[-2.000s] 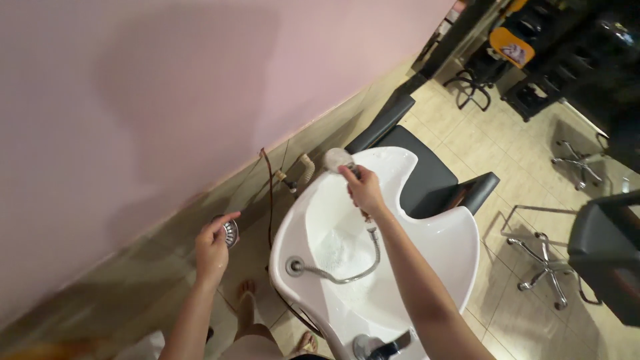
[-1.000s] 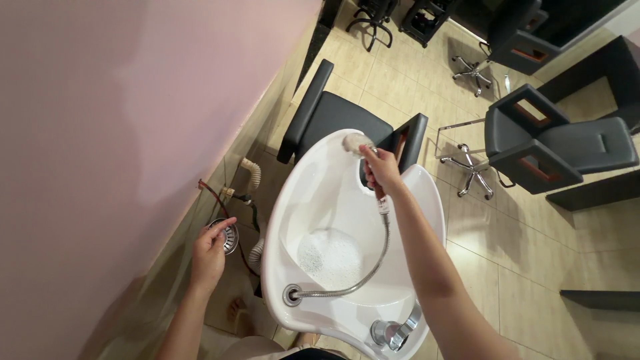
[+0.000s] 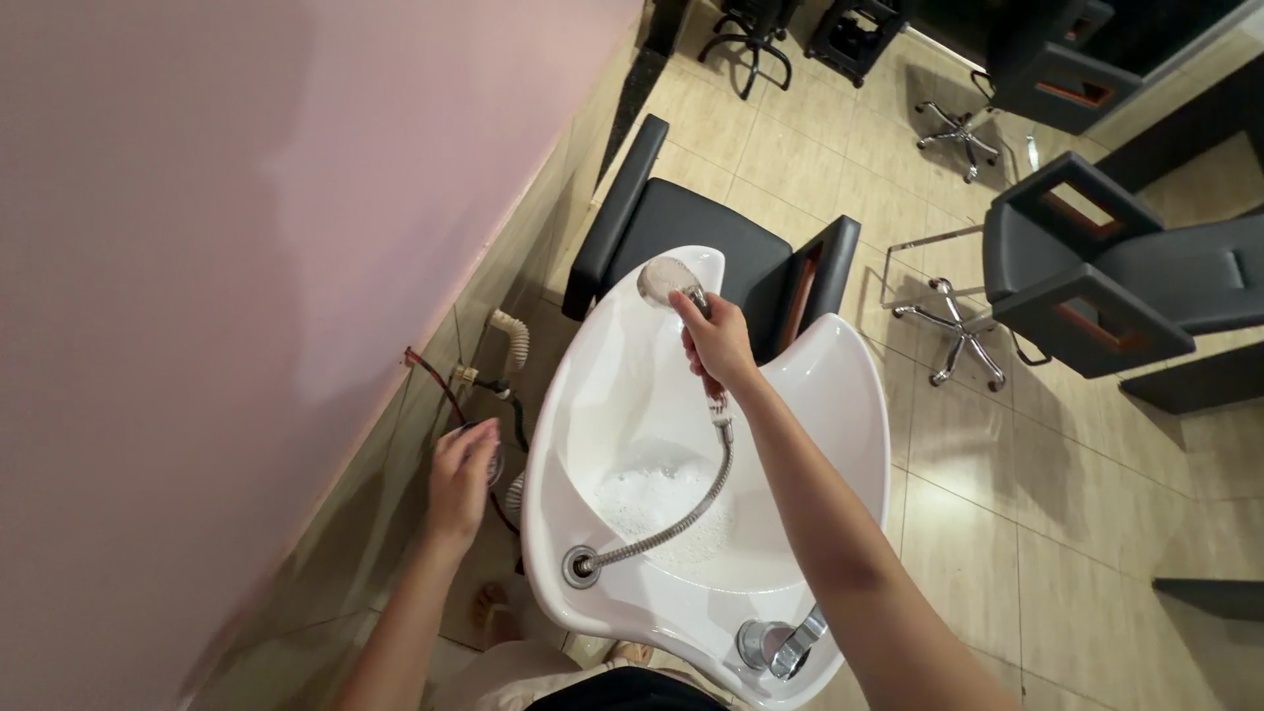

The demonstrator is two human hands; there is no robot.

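My right hand (image 3: 719,341) grips the handle of a handheld shower head (image 3: 668,282) over the far left rim of a white salon shampoo basin (image 3: 864,425). From the handle's lower end a metal hose (image 3: 691,515) curves down to a round fitting at the basin's near left corner. Foamy water (image 3: 657,499) lies in the bowl. Left of the basin, beside the wall, my left hand (image 3: 464,474) holds a round metal drain strainer, mostly hidden behind the fingers.
A chrome mixer tap (image 3: 780,642) stands on the near rim. Pipes and a corrugated drain hose (image 3: 511,341) come from the wall at left. A black chair (image 3: 701,227) adjoins the basin's far side; a wheeled salon chair (image 3: 1071,267) stands on the tiles at right.
The view has turned and shifted, showing more of the chairs. Foam in the bowl shows more plainly than two seconds ago. Both hands keep their holds.
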